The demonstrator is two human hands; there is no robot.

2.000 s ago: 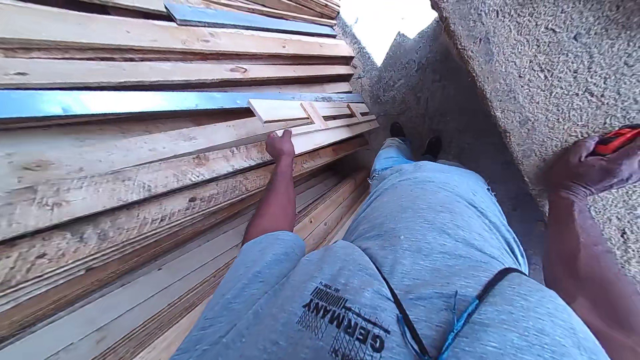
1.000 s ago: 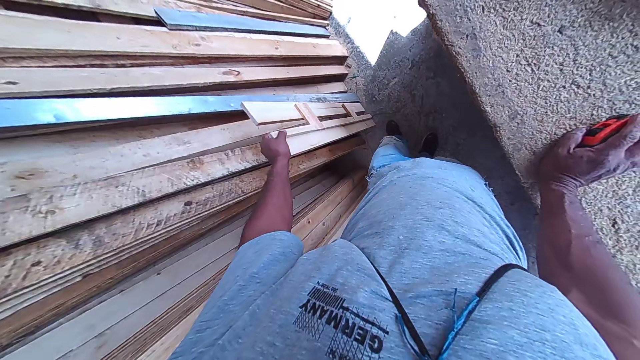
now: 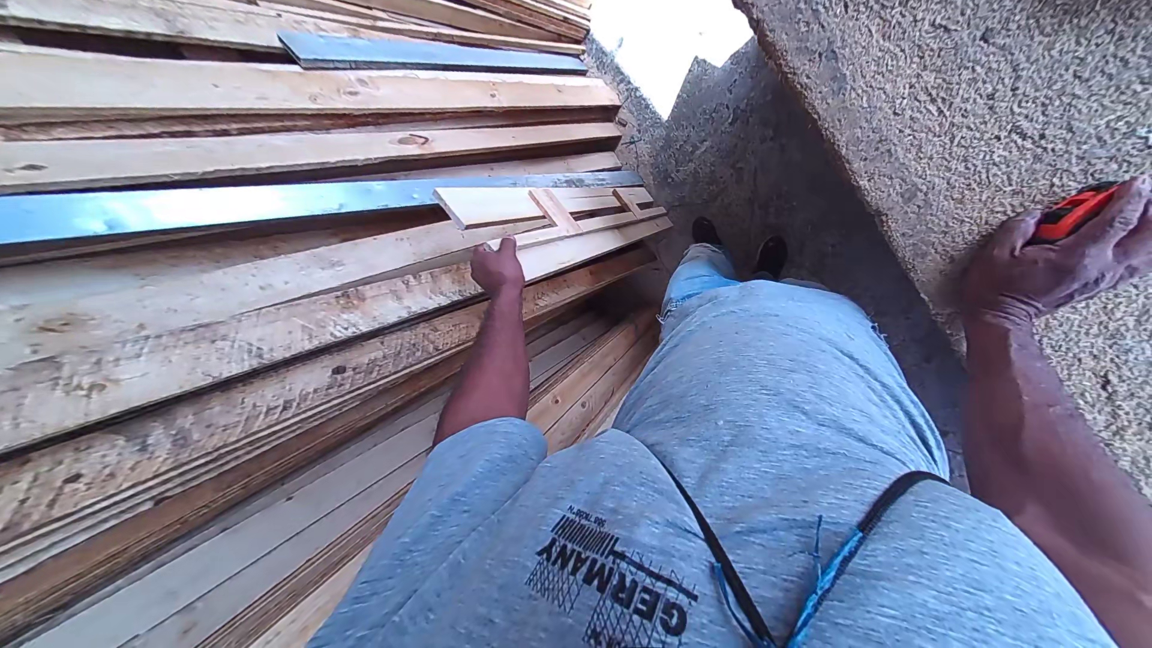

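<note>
My left hand (image 3: 498,267) grips the near edge of a small frame of thin wooden slats (image 3: 560,212), its fingers curled around the end of one slat. Short cross pieces join the slats, and the frame lies on the stacked boards. On the right, my right hand (image 3: 1048,261) is closed around a red and black tool (image 3: 1075,214), which looks like a tape measure; the fingers cover part of it. That hand is over the rough concrete surface.
Long wooden boards (image 3: 270,153) are piled across the left side. A bluish metal strip (image 3: 297,205) lies beside the frame, another (image 3: 432,54) farther up. A rough concrete slab (image 3: 918,108) rises at right. My shoes (image 3: 769,256) stand on the dark floor between.
</note>
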